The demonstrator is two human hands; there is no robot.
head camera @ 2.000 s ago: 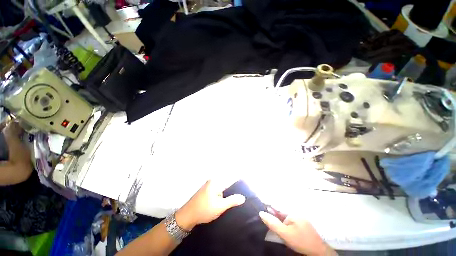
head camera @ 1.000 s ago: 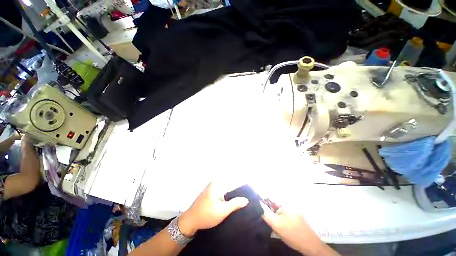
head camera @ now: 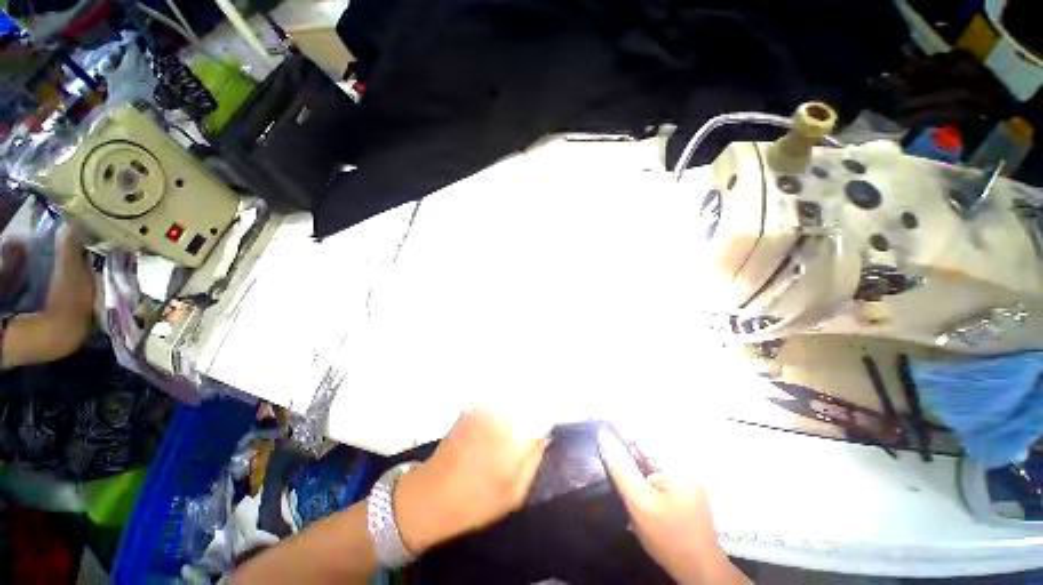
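A black garment piece [head camera: 566, 463] is stretched between my hands at the table's front edge, its upper edge bright in the lamp glare, the rest hanging into my lap. My left hand [head camera: 486, 469], with a metal watch band, grips it from the left, fingers curled. My right hand [head camera: 663, 509] holds its right side, thumb or finger along the edge. A small dark reddish thing shows at my right fingers; I cannot tell what it is. The cream sewing machine [head camera: 869, 240] stands at right; glare hides its needle area.
A large black garment pile [head camera: 549, 69] lies behind the white table [head camera: 801, 491]. Dark pointed snips [head camera: 841, 411] and two dark rods lie under the machine arm, beside a blue cloth [head camera: 986, 400]. A blue crate [head camera: 172, 491] is below left. Another person's arm [head camera: 57, 309] shows at far left.
My left hand has turned, its thumb no longer stretched over the cloth. The cloth between my hands now lies flatter, with a lighter face showing. The camera view has shifted.
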